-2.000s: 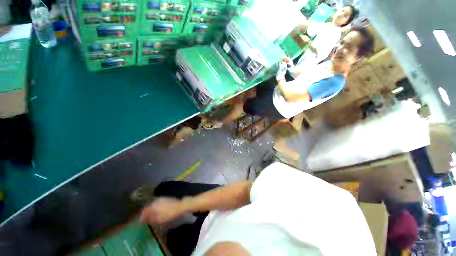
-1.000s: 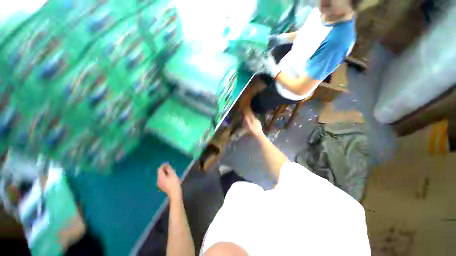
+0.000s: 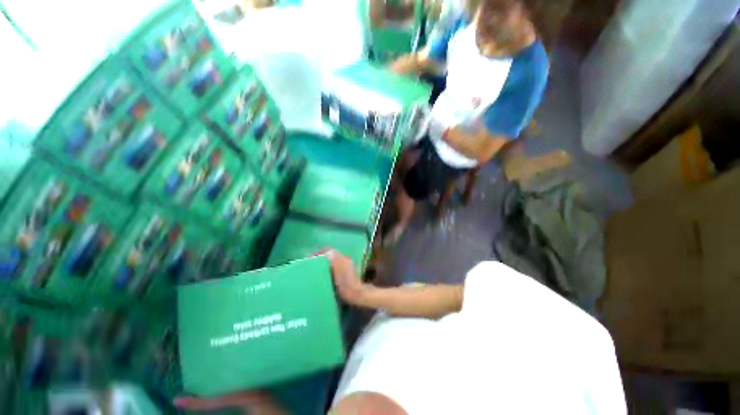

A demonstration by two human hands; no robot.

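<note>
A green retail box (image 3: 260, 328) with white text on its face is held in front of me, tilted, over the table edge. My right hand (image 3: 347, 280) grips its upper right corner. My left hand (image 3: 227, 400) is at its lower left edge, mostly hidden under the box and partly blurred. Two more green boxes (image 3: 334, 194) lie flat on the table just beyond it.
Stacked green boxes (image 3: 154, 154) with product photos rise at the left. A seated person (image 3: 487, 89) holds another green box (image 3: 373, 101) at the table. Brown cartons (image 3: 681, 275) and a dark cloth (image 3: 552, 235) are at the right.
My hands were empty and apart a second ago; both now hold a green box. The view has shifted towards the stack, and the coworker's box is raised more clearly in view.
</note>
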